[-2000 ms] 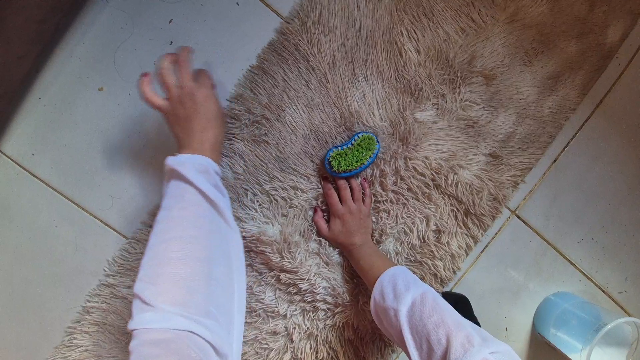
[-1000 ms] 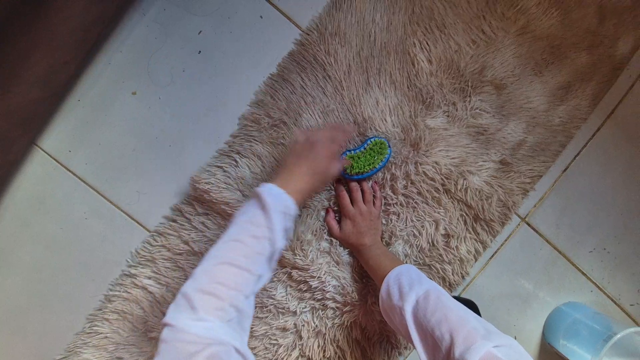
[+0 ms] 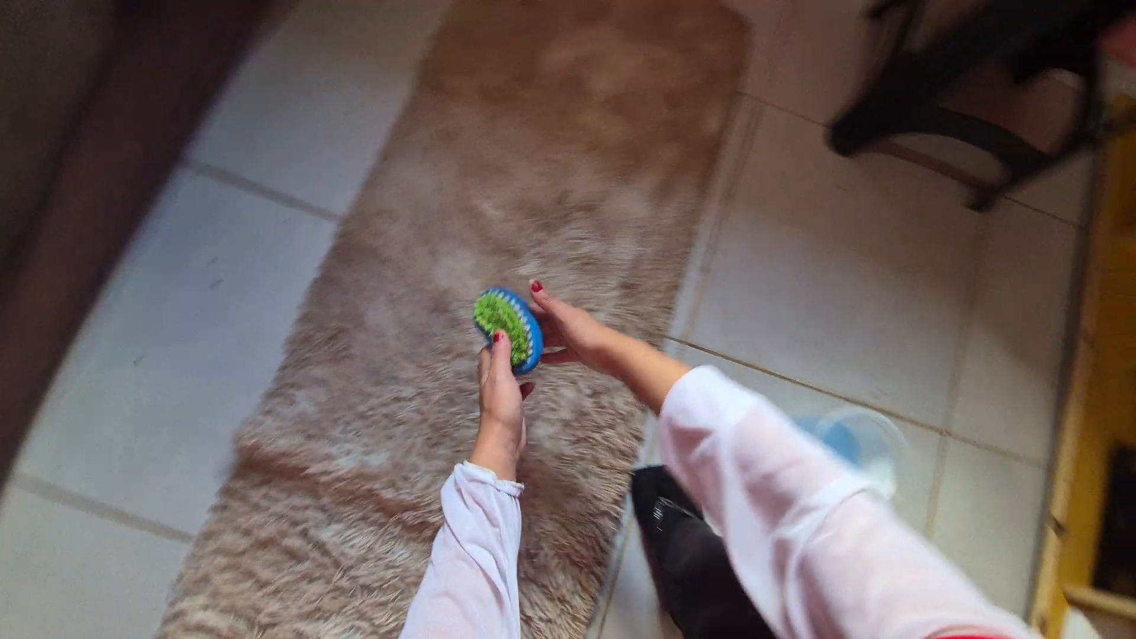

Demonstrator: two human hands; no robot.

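Observation:
A scrubbing brush [image 3: 508,329] with a blue rim and green bristles is held above the long beige shaggy rug [image 3: 399,399], its bristle side facing up and to the left. My left hand [image 3: 502,395] grips the brush's lower end, with the thumb lying over the bristles. At the brush's right side is my right hand [image 3: 572,333], its thumb raised and its other fingers beside or partly behind the blue rim; whether they bear on it is not clear. Both arms wear white sleeves.
A translucent container [image 3: 865,448] stands on the white tiled floor [image 3: 825,266], partly behind my right sleeve. A dark-clad foot [image 3: 661,501] is beside the rug. Dark furniture legs [image 3: 958,133] stand at upper right, with a yellow wooden edge [image 3: 1065,444] at far right.
The brush lay on the rug in the earlier frames and is now lifted in my left hand. My right hand has left the rug and is at the brush's side. The view has shifted.

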